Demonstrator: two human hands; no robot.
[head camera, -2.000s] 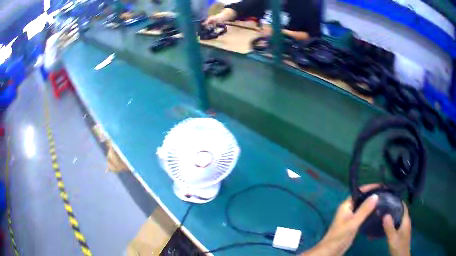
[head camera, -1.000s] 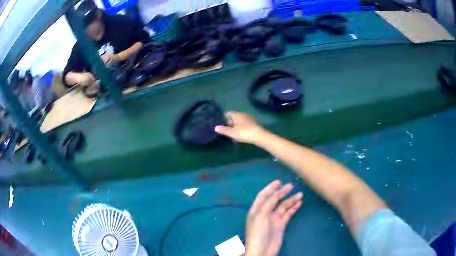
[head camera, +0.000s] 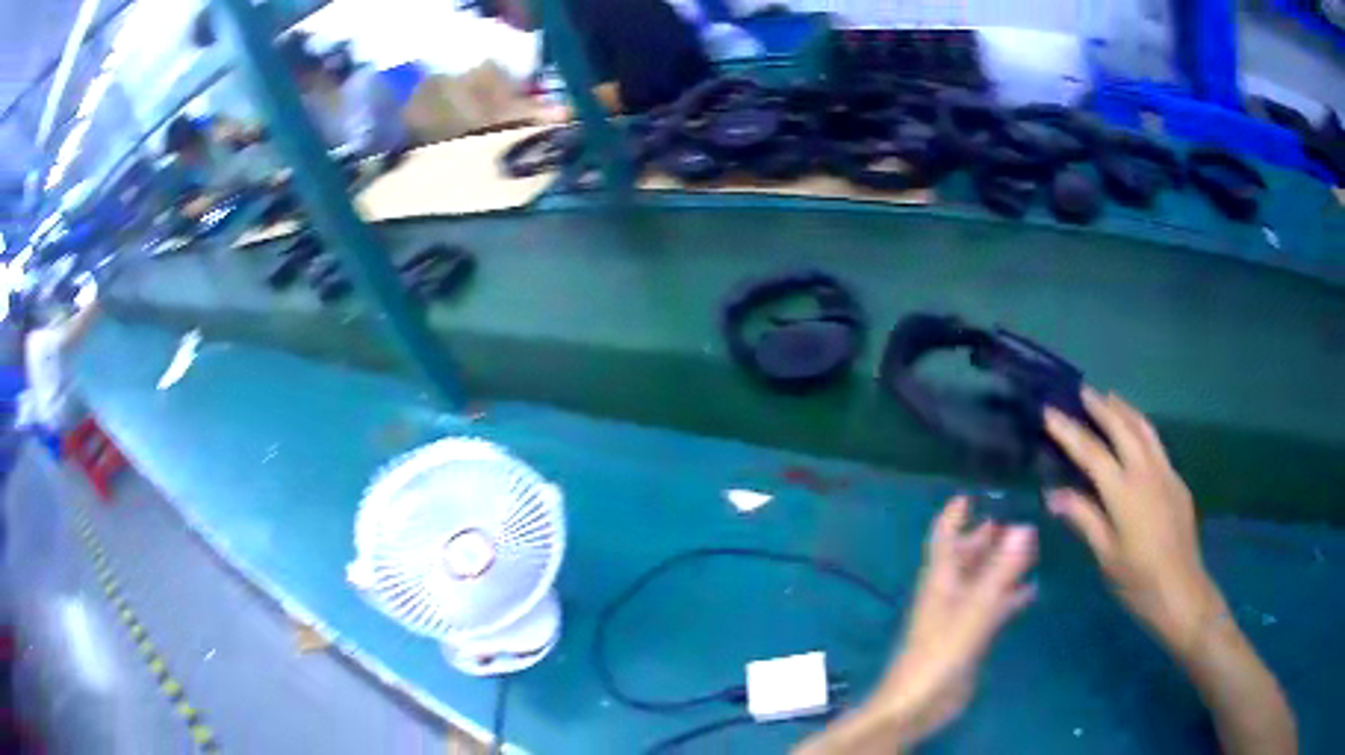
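Note:
A black over-ear headphone set (head camera: 944, 395) is at the front of the raised green ledge, a little blurred. My right hand (head camera: 1136, 509) has its fingers around the ear cup at the set's right end, partly hiding it. My left hand (head camera: 959, 597) is just below and left of it, above the bench, empty with its fingers apart and slightly curled. A second black headphone set (head camera: 804, 348) lies on the ledge to the left, with no hand on it.
A white desk fan (head camera: 469, 553) and a white power adapter (head camera: 788, 687) with black cable are on the blue-green bench (head camera: 649, 494). Green posts (head camera: 332, 221) rise at the left. More headphones (head camera: 738, 133) are piled beyond the ledge, near a person in black (head camera: 634, 52).
The view has swung left. My right hand has left the headphone set it was touching, now lying free on the ledge, and has taken hold of the set to its right.

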